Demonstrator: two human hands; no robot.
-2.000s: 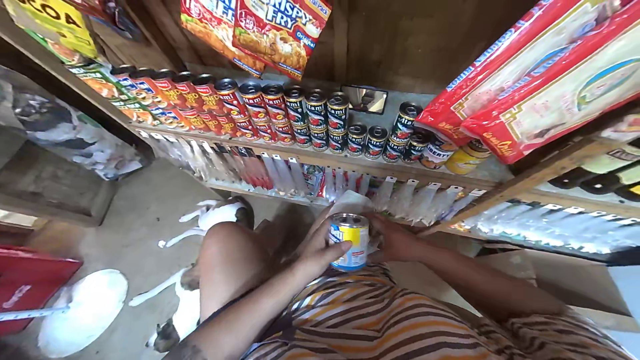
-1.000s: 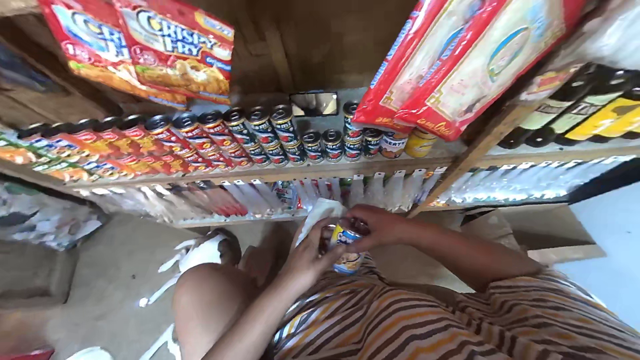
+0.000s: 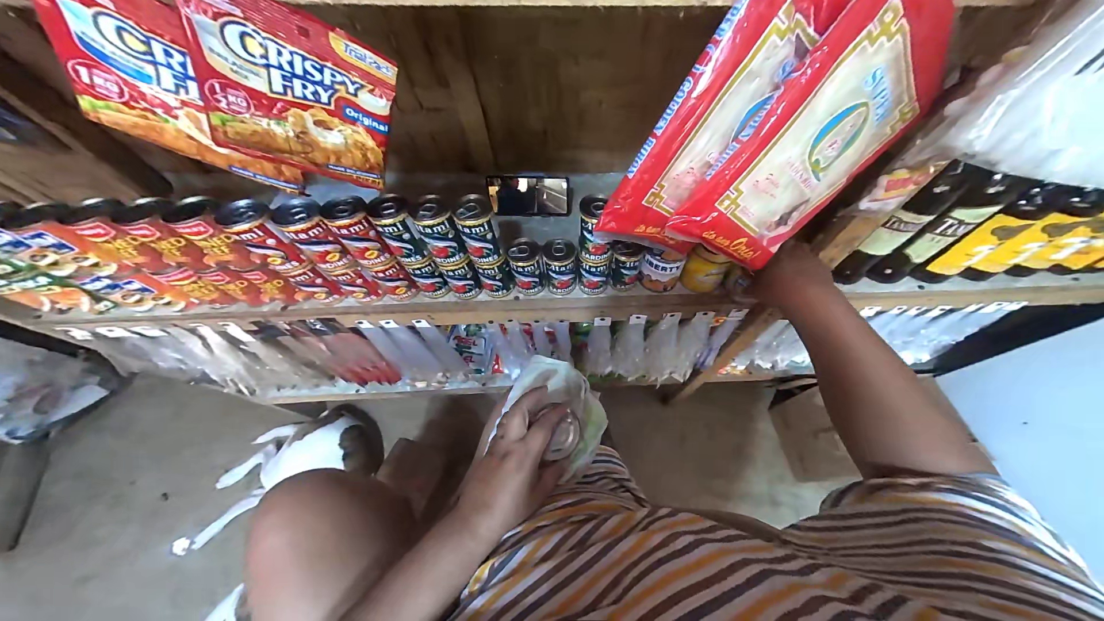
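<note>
Above my lap, my left hand [image 3: 517,448] is closed around a can [image 3: 563,431], with its round metal end facing up. A whitish cloth or plastic bag [image 3: 552,379] is held along with it. My right hand [image 3: 792,278] reaches to the shelf beside a yellow-labelled can [image 3: 705,269], just under the red plastic packs [image 3: 811,147]. Its fingertips are hidden, so whether they hold anything cannot be told. A can with a white and orange label [image 3: 662,269] stands left of the yellow one. Rows of sardine cans [image 3: 431,233] extend farther left.
Crispy Fry packets [image 3: 302,95] hang at upper left. A phone [image 3: 528,196] leans behind the cans. Dark bottles [image 3: 966,224] line the right shelf past a slanted wooden post [image 3: 733,349]. Plastic sachets [image 3: 638,349] hang below. A white and dark dog [image 3: 302,457] lies on the floor.
My right hand has left the can at my lap and moved up and right to the shelf. My left hand keeps hold of the can. The view has shifted closer to the shelf.
</note>
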